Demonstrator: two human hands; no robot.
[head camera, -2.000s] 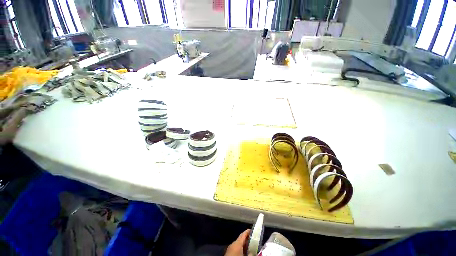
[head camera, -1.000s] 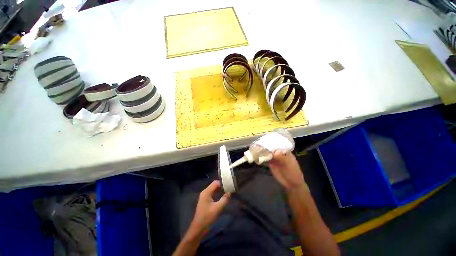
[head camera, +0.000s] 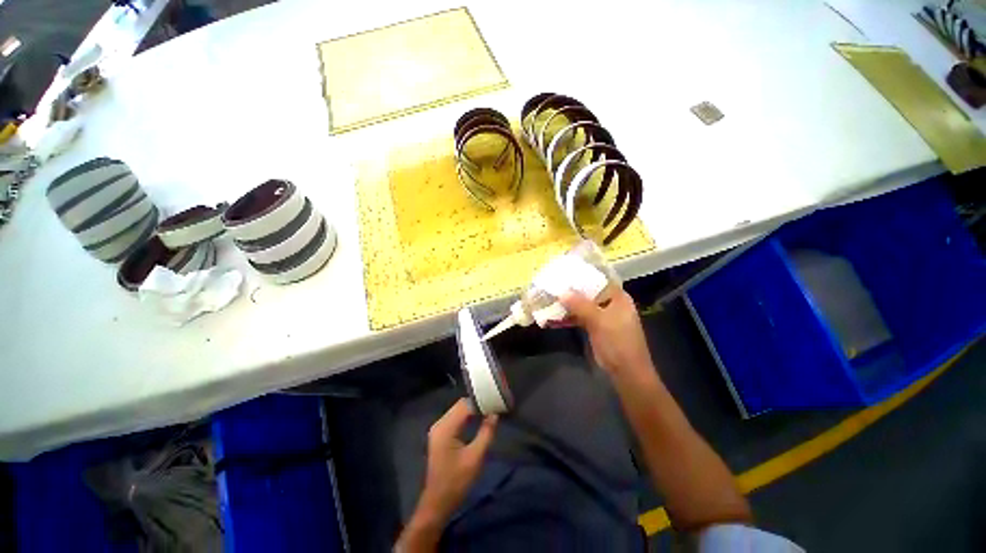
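My left hand (head camera: 456, 452) holds a narrow white and dark band (head camera: 482, 371) by its lower end, upright over my lap. My right hand (head camera: 609, 329) grips a translucent glue bottle (head camera: 564, 283) with a white label, tilted down to the left. Its pale nozzle (head camera: 504, 323) is at the upper part of the band's white face. Whether glue is coming out cannot be seen. Open curved bands (head camera: 584, 162) stand in a row on the stained yellow board (head camera: 422, 270), with a smaller group (head camera: 489, 151) to their left.
Striped stacked bands (head camera: 283, 232) and a crumpled white tissue (head camera: 190, 294) lie at the table's left. A second yellow board (head camera: 411, 67) lies farther back. A small grey-brown tag (head camera: 707, 112) is at right. Blue bins (head camera: 746, 324) stand below the table edge on both sides.
Both hands, out of the table's edge, have come fully into view with band and bottle. Since one second ago, the bottle has moved slightly left and up. The view has tilted down and turned.
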